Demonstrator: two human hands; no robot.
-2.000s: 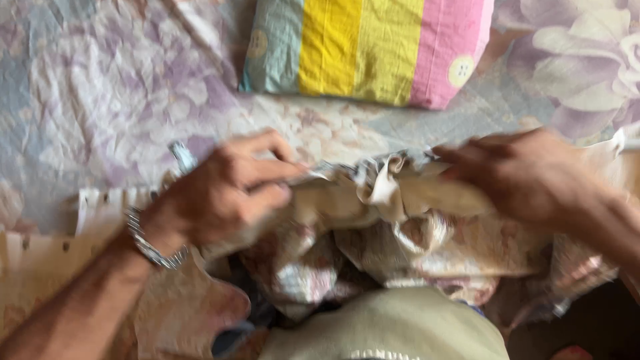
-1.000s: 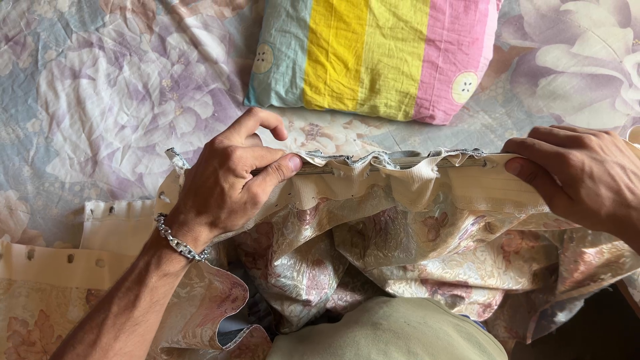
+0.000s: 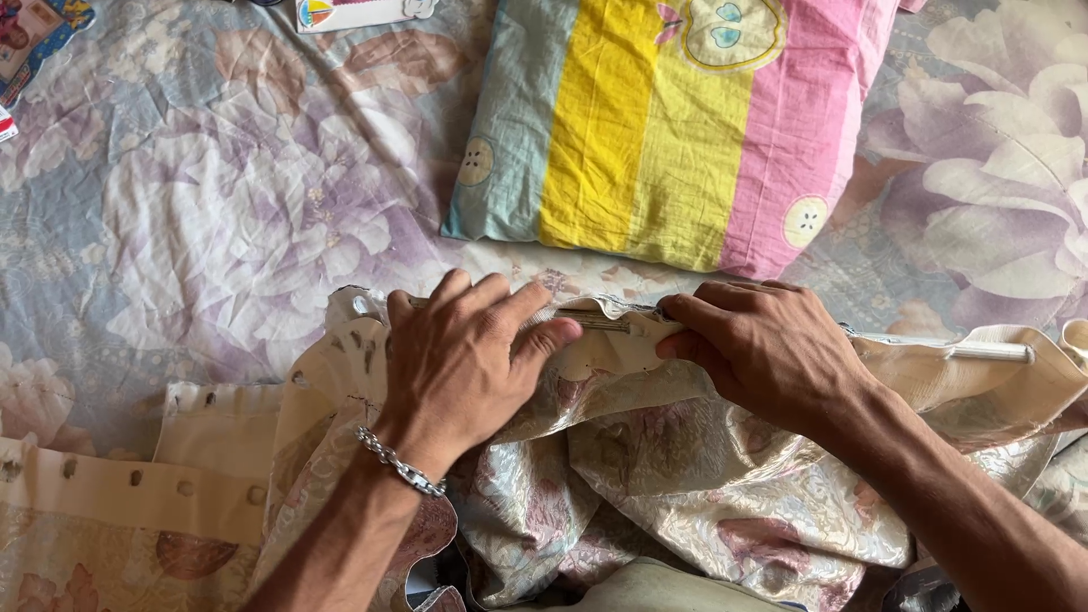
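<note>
A cream floral curtain (image 3: pixel 680 501) hangs in folds toward my body, its header band (image 3: pixel 612 353) running across the middle. A thin rod (image 3: pixel 986 350) lies along the band's top edge, its end showing at the right. My left hand (image 3: pixel 476 357) grips the band and rod, thumb in front, a silver chain bracelet on the wrist. My right hand (image 3: pixel 756 340) pinches the gathered top edge a short way to the right. Between the hands the fabric is bunched, and a slim striped strip shows. Fingertips behind the band are partly hidden.
A floral bedsheet (image 3: pixel 255 212) lies under everything. Beyond the hands is a striped pillow (image 3: pixel 646 144). More header band with small holes (image 3: pixel 136 480) spreads at the lower left. A printed card (image 3: pixel 365 13) and a colourful printed item (image 3: pixel 38 42) lie along the far edge.
My right hand has moved left along the band, much closer to my left hand. The rod's end now shows to the right of it. My left hand still holds the band.
</note>
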